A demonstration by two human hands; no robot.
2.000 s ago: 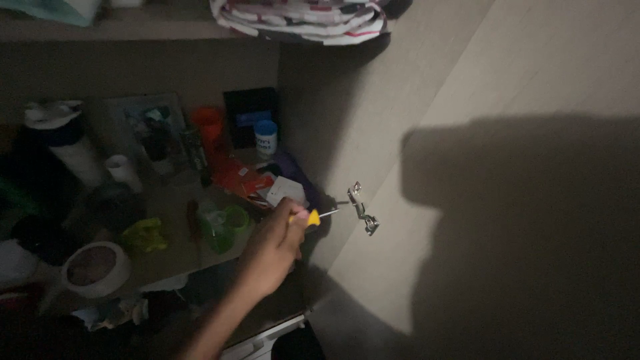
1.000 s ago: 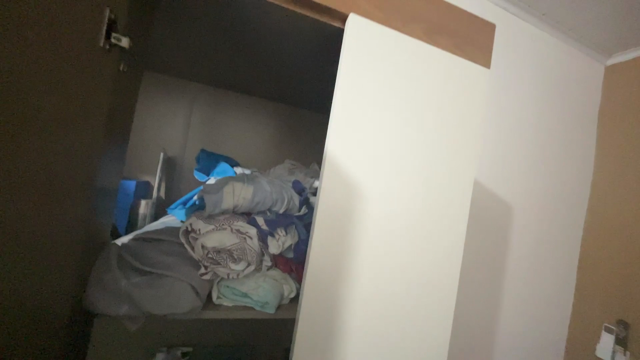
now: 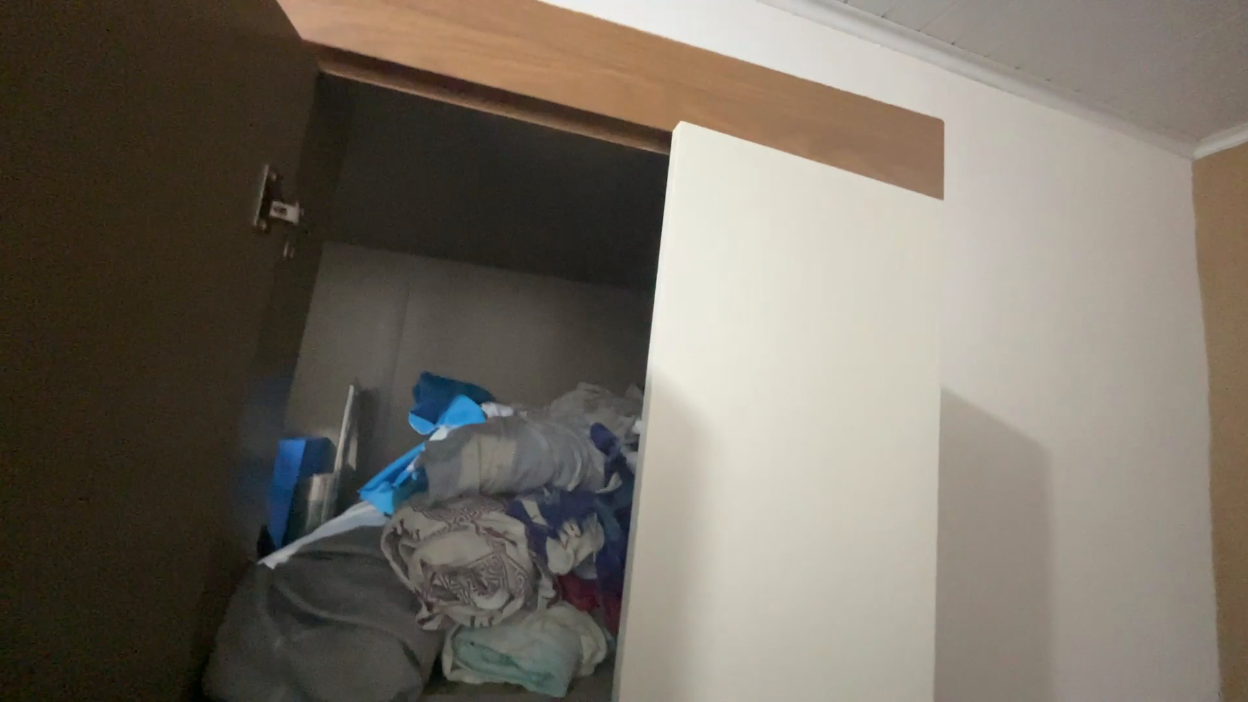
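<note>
Neither my left hand nor my right hand shows in the head view. Heaped on a wardrobe shelf are a dark grey cloth bundle [image 3: 327, 624], a patterned cloth roll [image 3: 468, 565], a pale green cloth [image 3: 522, 648] and a grey folded cloth [image 3: 522, 456]. A blue cloth [image 3: 444, 402] lies at the top of the pile. Behind, at the left, stands a blue box-like object [image 3: 295, 483] beside a thin upright item [image 3: 345, 439]. A metal hinge [image 3: 276, 205] sits on the dark panel at the left.
A dark wardrobe door or panel [image 3: 127, 351] fills the left side. The cream door [image 3: 790, 439] covers the right part of the opening, under a wooden top rail [image 3: 624, 63]. A white wall [image 3: 1072, 341] and the ceiling [image 3: 1102, 63] lie beyond.
The view has swung far from a lower cluttered shelf, where a hand held a yellow-handled screwdriver at a hinge, to the upper cloth shelf. That hand and tool are out of view.
</note>
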